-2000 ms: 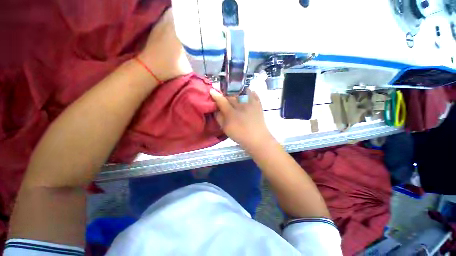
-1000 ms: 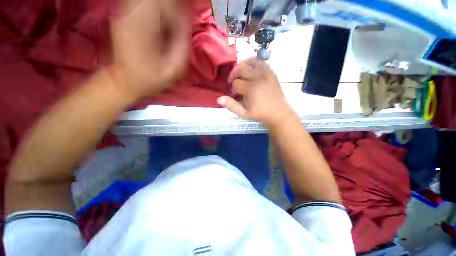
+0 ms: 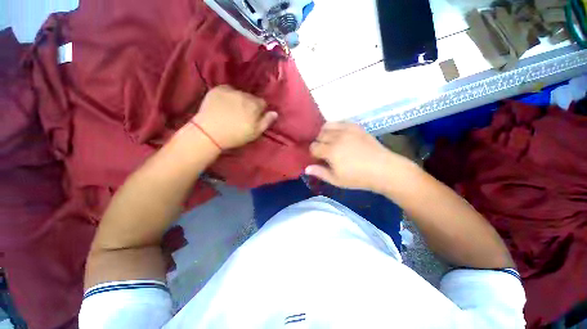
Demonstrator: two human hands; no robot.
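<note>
A dark red garment (image 3: 161,83) lies spread and wrinkled over the left of the table and hangs over its front edge. A small white label (image 3: 65,53) shows on it at the upper left. My left hand (image 3: 233,119) lies on the cloth with its fingers curled; whether it pinches a fold is hidden. My right hand (image 3: 341,154) holds the garment's right edge at the table's front edge, thumb below and fingers above. The sewing machine's needle area (image 3: 277,42) is at the top, with the cloth reaching up to it.
A black smartphone (image 3: 407,35) lies right of the machine head. A small tan piece (image 3: 449,69) lies beside it, and tan strips (image 3: 508,32) are heaped further right by green handles (image 3: 575,22). A measuring tape (image 3: 476,88) runs along the table edge. Dark red garments (image 3: 521,186) are piled below right.
The view has shifted left and down. My left hand has come down onto the cloth from a blurred raised position. My right hand has moved from beside the needle to the garment's edge. More cloth is spread out.
</note>
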